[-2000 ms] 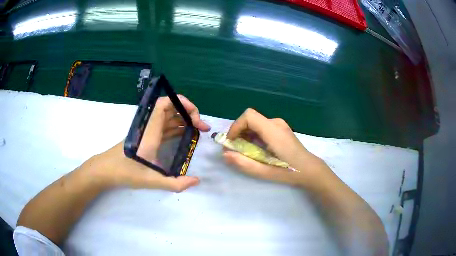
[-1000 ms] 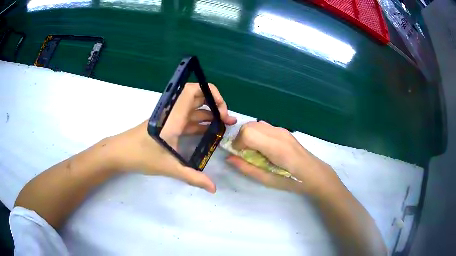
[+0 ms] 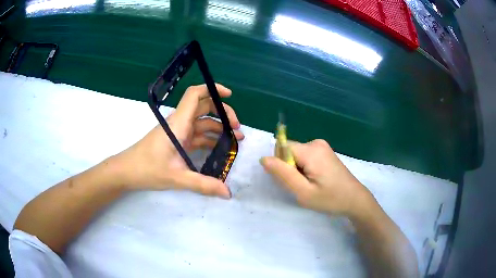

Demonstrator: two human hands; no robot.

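A black phone middle frame with a large open window is held tilted in my left hand, its orange-gold strip at the lower right end, near my thumb. My fingers show through the window. My right hand holds a yellow tape-wrapped hand tool to the right of the frame, not touching it. The tool points up and away and its tip is blurred. Its other end is hidden in my hand.
The green conveyor belt runs across behind the white work sheet. Another frame lies on the belt at far left. A red tray and a clear plastic bag are at top right. Grey machine housing stands at right.
The tool has moved away from the frame's strip end and turned from pointing left to pointing up. The held frame has turned, showing its inner side more. The belt frames have shifted left.
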